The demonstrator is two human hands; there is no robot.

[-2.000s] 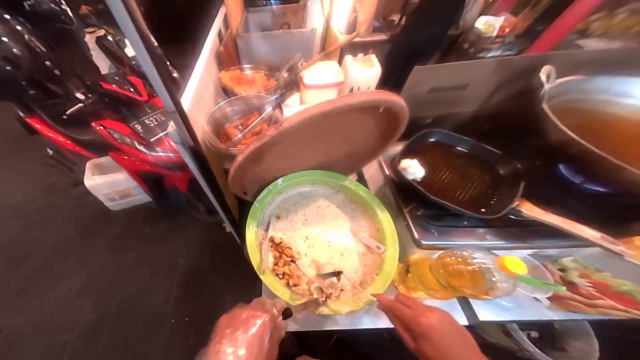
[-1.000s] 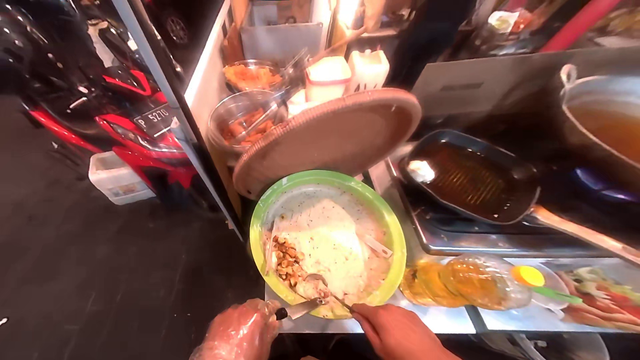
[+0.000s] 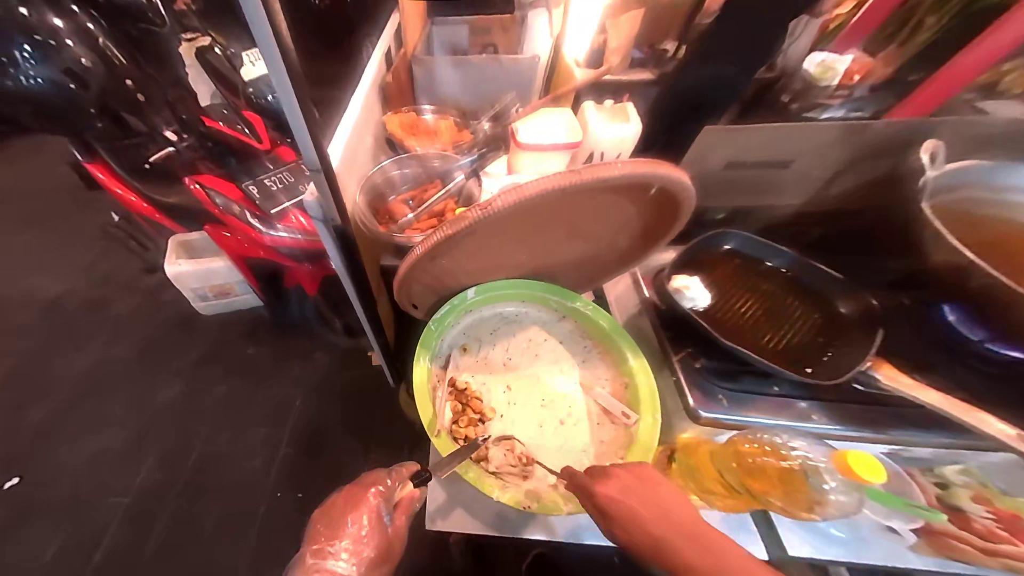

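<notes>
My left hand (image 3: 364, 512), in a clear plastic glove, grips the black handle of a knife (image 3: 458, 458) whose blade reaches over the near left rim of a green bowl (image 3: 638, 352). My right hand (image 3: 628, 500), bare, holds a thin metal utensil, seemingly a spoon (image 3: 546, 467), by its handle. Both tools meet at a lump of pale, meat-like food (image 3: 506, 459) at the bowl's near side. Brown chopped pieces (image 3: 468, 410) lie just left of it. Pale batter-like mixture (image 3: 528, 368) fills the bowl, with a white utensil handle (image 3: 614, 406) resting at its right.
A round brown lid (image 3: 552, 232) leans behind the bowl. On the right are a grill pan (image 3: 772, 308) with dark oil, a large pot (image 3: 980, 216) by a blue flame, and a lying oil bottle (image 3: 752, 472). Bowls of orange food (image 3: 424, 204) stand behind; a motorbike (image 3: 248, 200) is at left.
The knife blade and the spoon have shifted slightly at the lump of food on the bowl's near side. Both hands keep hold of their tools.
</notes>
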